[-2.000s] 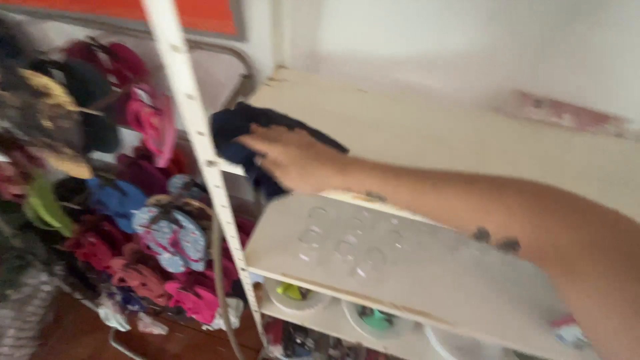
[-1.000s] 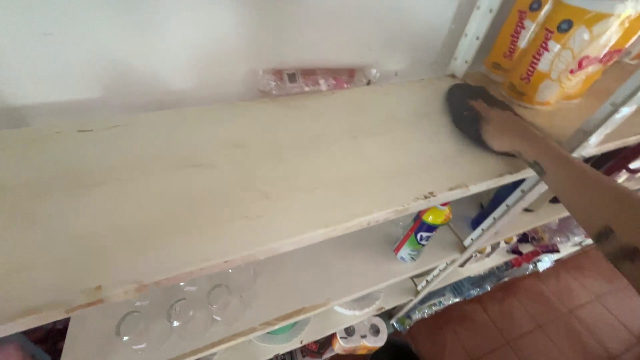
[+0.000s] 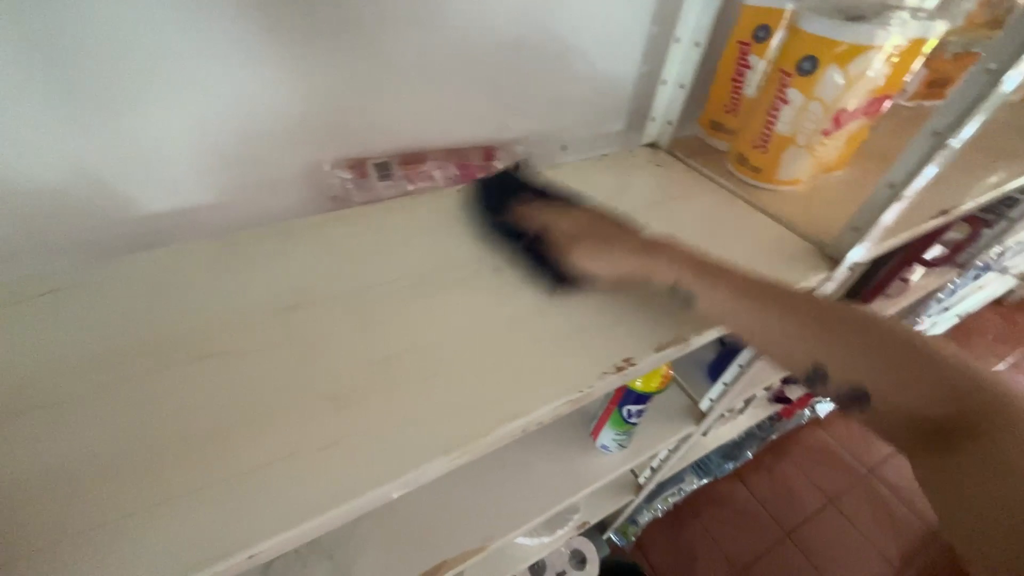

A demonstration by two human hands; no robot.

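My right hand (image 3: 580, 236), blurred by motion, presses a dark cloth (image 3: 516, 228) on the cream-coloured top shelf board (image 3: 320, 336). The cloth lies under my fingers, close to the back edge of the board. Just left of it, a clear and pink plastic packet (image 3: 416, 172) rests against the white wall. My forearm reaches in from the right side of the view, across the front edge of the board. My left hand is out of view.
Yellow packs of paper rolls (image 3: 808, 104) stand in the adjoining bay, beyond a perforated metal upright (image 3: 920, 168). A spray can (image 3: 632, 408) stands on the lower shelf, with paper rolls (image 3: 572, 558) further down. The board's front edge is chipped. Reddish floor tiles (image 3: 784, 496) show at lower right.
My right hand and the cloth have gone from the left end of the board to its right end, then back leftward to near the pink packet. The view has swung right since the oldest frame.
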